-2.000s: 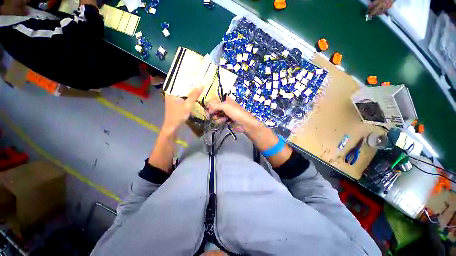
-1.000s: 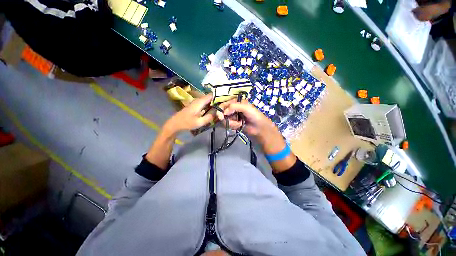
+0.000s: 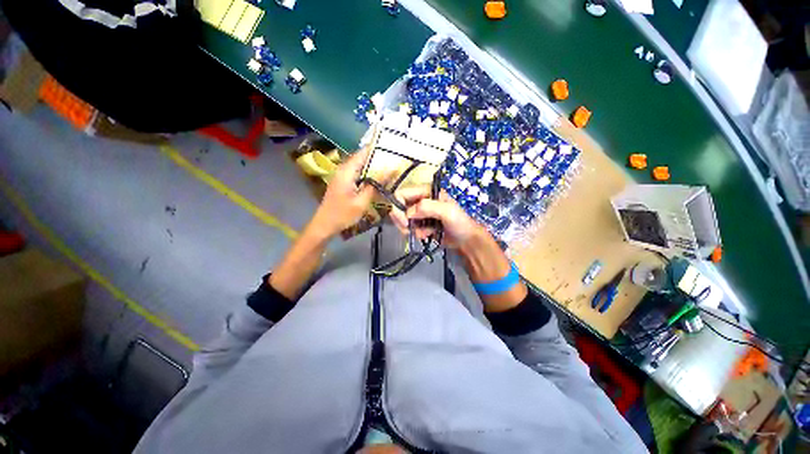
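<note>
My left hand (image 3: 345, 197) grips the near left edge of a cream adhesive pad sheet (image 3: 410, 149) with dark cross lines. The sheet is tilted over the near left corner of the tray. My right hand (image 3: 437, 220) is beside the sheet's lower right corner, its fingers closed on thin dark lead wires (image 3: 406, 262), which hang in loops over my lap. What else is between the right fingers is too small to tell. Blue circuit board modules (image 3: 497, 151) with white blocks lie piled in the clear blister tray (image 3: 543, 213).
Tan cardboard (image 3: 568, 257) carries blue-handled cutters (image 3: 608, 291), a small pale knife (image 3: 591, 271) and a tape roll (image 3: 647, 276). A white-grey bin (image 3: 702, 222) stands behind. Orange housings (image 3: 559, 90) lie on the green belt. Yellow backing paper (image 3: 317, 163) hangs at the bench edge. A dark sleeve is upper left.
The sheet was first broad at the left, then tipped nearly edge-on, and now shows its face again. The wires have moved over my lap, and the hanging yellow paper has come into view.
</note>
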